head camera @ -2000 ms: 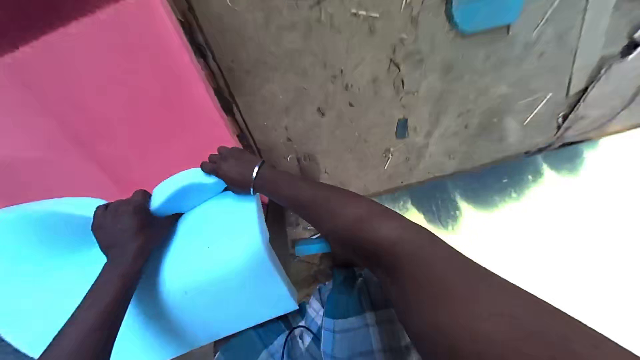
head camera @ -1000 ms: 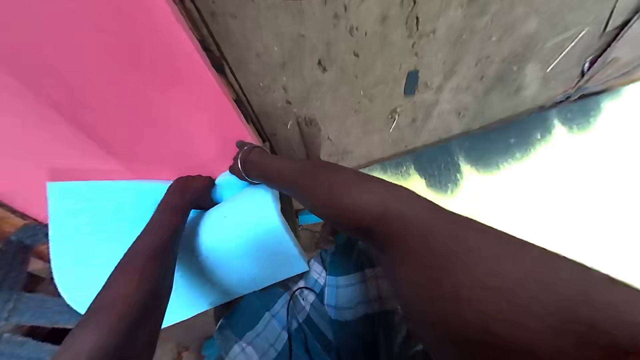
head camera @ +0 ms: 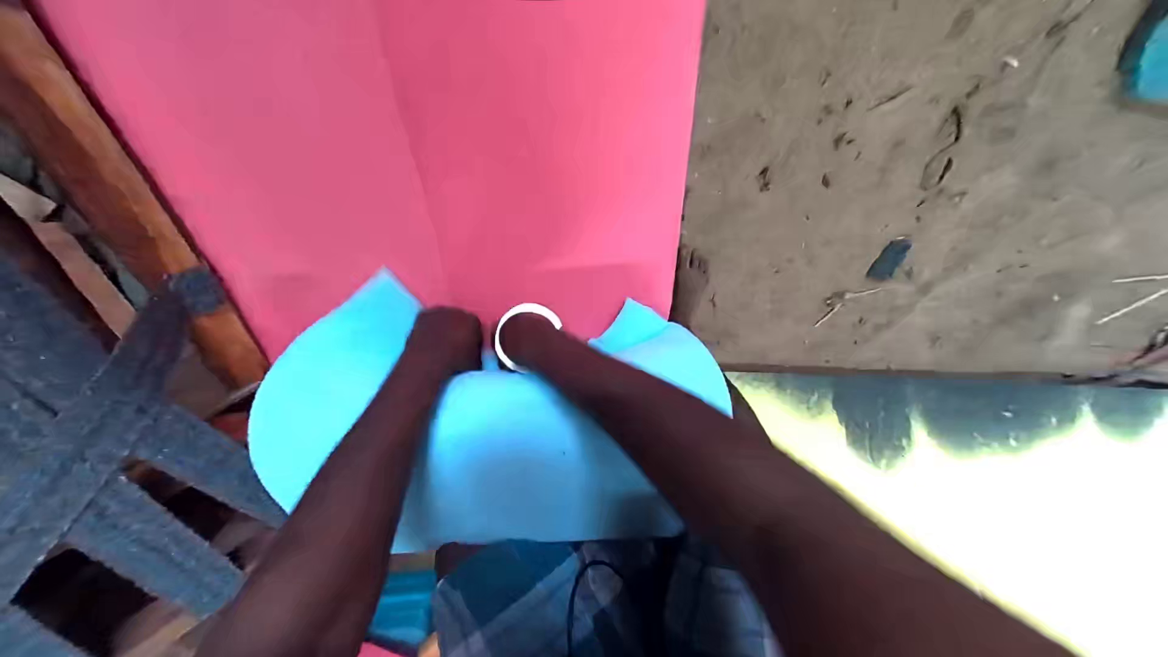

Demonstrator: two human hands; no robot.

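A light-blue flexible sheet (head camera: pixel 511 456) lies bent over the near end of a pink surface (head camera: pixel 547 146), its left and right corners spread outward. Near the middle of its upper edge, my left hand (head camera: pixel 447 338) grips the sheet, the fingers mostly hidden. Close beside it on the right is my right hand (head camera: pixel 525 338), with a pale bangle at the wrist; its fingers are hidden behind the wrist and the sheet. Between the two hands a narrow fold of blue shows.
A worn grey-brown floor (head camera: pixel 912 182) with a small dark-blue scrap (head camera: pixel 889 259) lies to the right. At left stand a wooden beam (head camera: pixel 119 173) and a dark slatted wooden frame (head camera: pixel 119 438). Checked cloth (head camera: pixel 547 602) covers my lap.
Both hands have come closer together at the sheet's upper edge, and its sides now flare out to left and right. The view has turned, so the pink surface runs more upright.
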